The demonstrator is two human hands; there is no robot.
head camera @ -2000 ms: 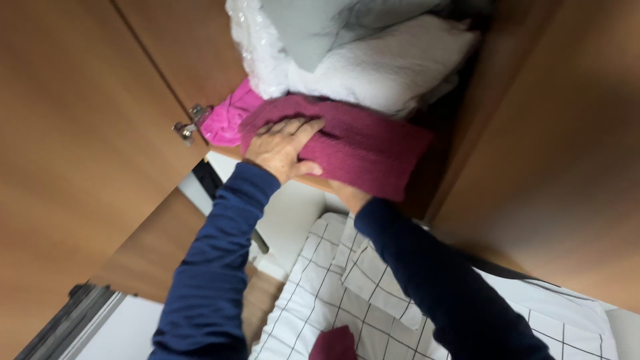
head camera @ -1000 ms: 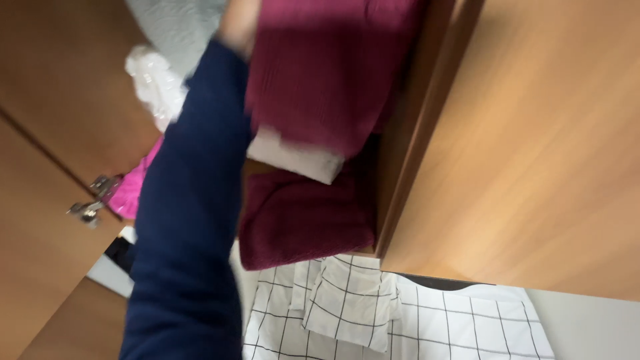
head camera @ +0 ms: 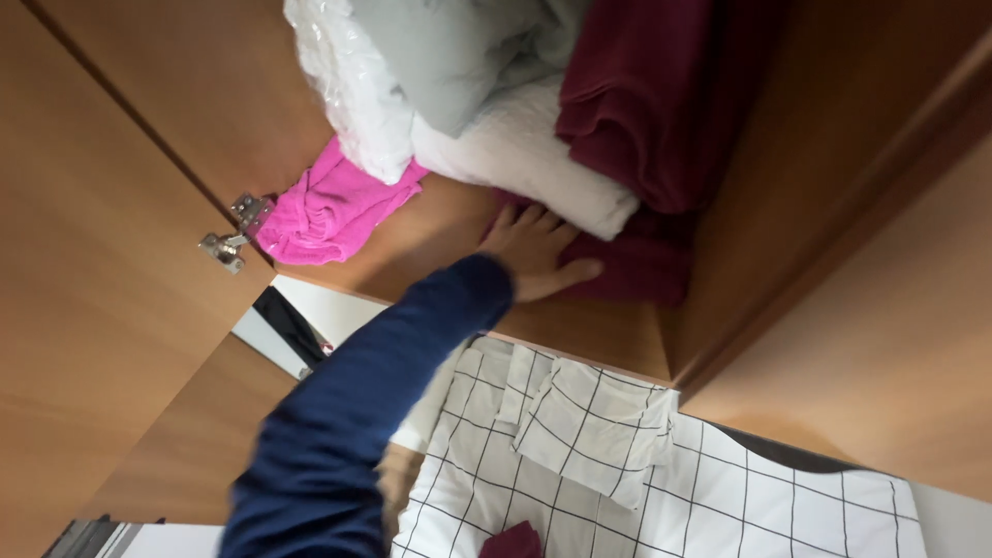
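My left hand (head camera: 535, 252) lies with fingers spread on a folded maroon cloth (head camera: 632, 267) low on the wooden cabinet shelf (head camera: 434, 232). Just above its fingertips is a folded white cloth (head camera: 535, 159). Further right, a second folded maroon cloth (head camera: 635, 108) rests against the white one, near the cabinet's side wall. A pale grey cloth (head camera: 434, 54) and crinkled clear plastic (head camera: 349, 85) are at the top. A bright pink cloth (head camera: 333, 209) lies at the shelf's left. My right hand is out of view.
A metal hinge (head camera: 240, 229) joins the left cabinet door (head camera: 101, 294). The side wall (head camera: 790, 232) bounds the shelf at right. Below are white bedding with a black grid (head camera: 542, 473), a folded piece of like fabric (head camera: 597, 418) and a small maroon cloth (head camera: 511, 542).
The maroon cloth raised in front of the shelf a second ago now rests at the upper right. The lower maroon cloth sits further back. My right hand, visible two seconds ago, has left the view.
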